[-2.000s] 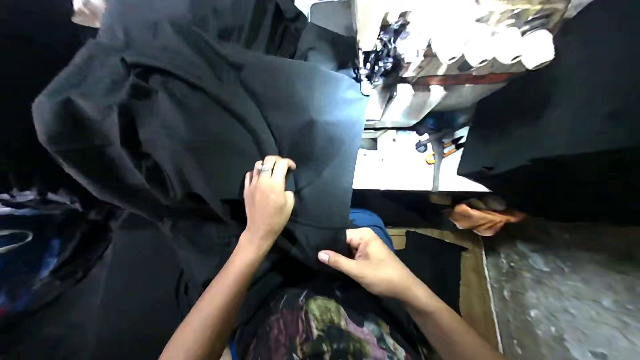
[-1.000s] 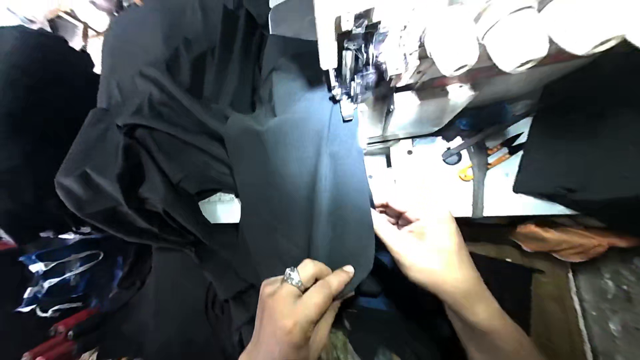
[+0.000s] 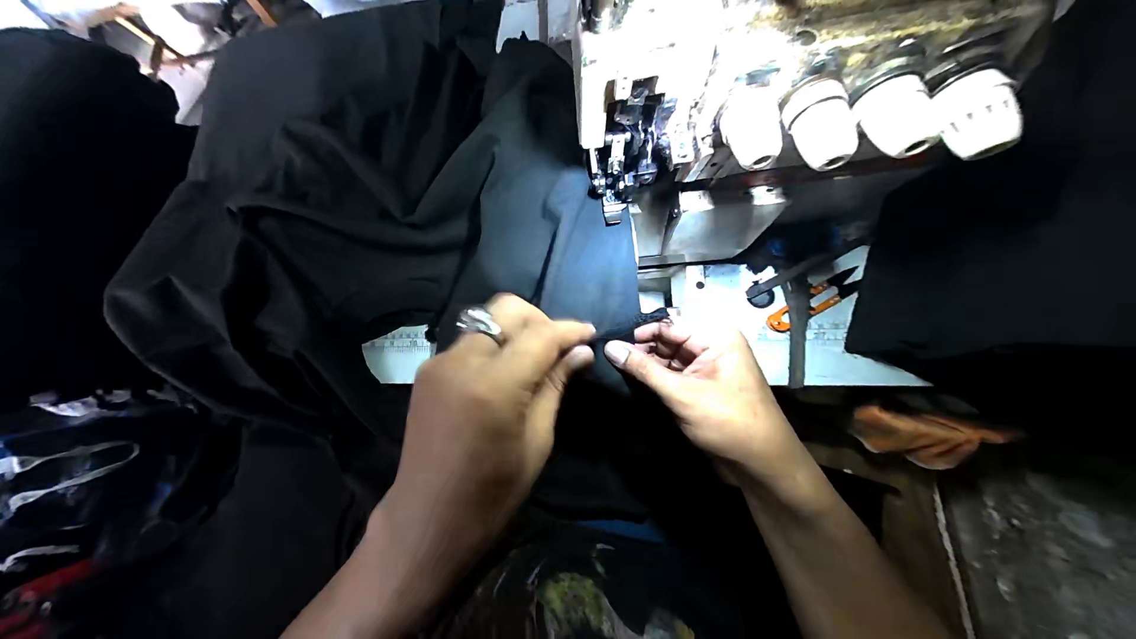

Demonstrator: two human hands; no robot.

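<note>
Black fabric (image 3: 355, 222) lies in loose folds over the left of the sewing table, and its lit edge runs under or beside the presser foot (image 3: 612, 206) of an industrial sewing machine (image 3: 710, 53). My left hand (image 3: 497, 382), with a ring on one finger, pinches the fabric's edge between thumb and forefinger, below the foot. Close beside it, my right hand (image 3: 710, 382) holds the same edge between thumb and fingers. A short dark strip or thread end (image 3: 655, 317) sticks out above the right fingers.
Orange-handled thread snips (image 3: 812, 302) lie on the white table (image 3: 723, 293) right of my hands, by a dark strap (image 3: 797, 333). More black fabric (image 3: 994, 231) hangs at the right. An orange cloth (image 3: 927, 435) lies below the table edge. White knobs (image 3: 821, 124) line the machine.
Both hands have come together at the fabric's edge; a second ago they were apart, the right one open-fingered beside the cloth. The cloth's lower edge is now gathered between them.
</note>
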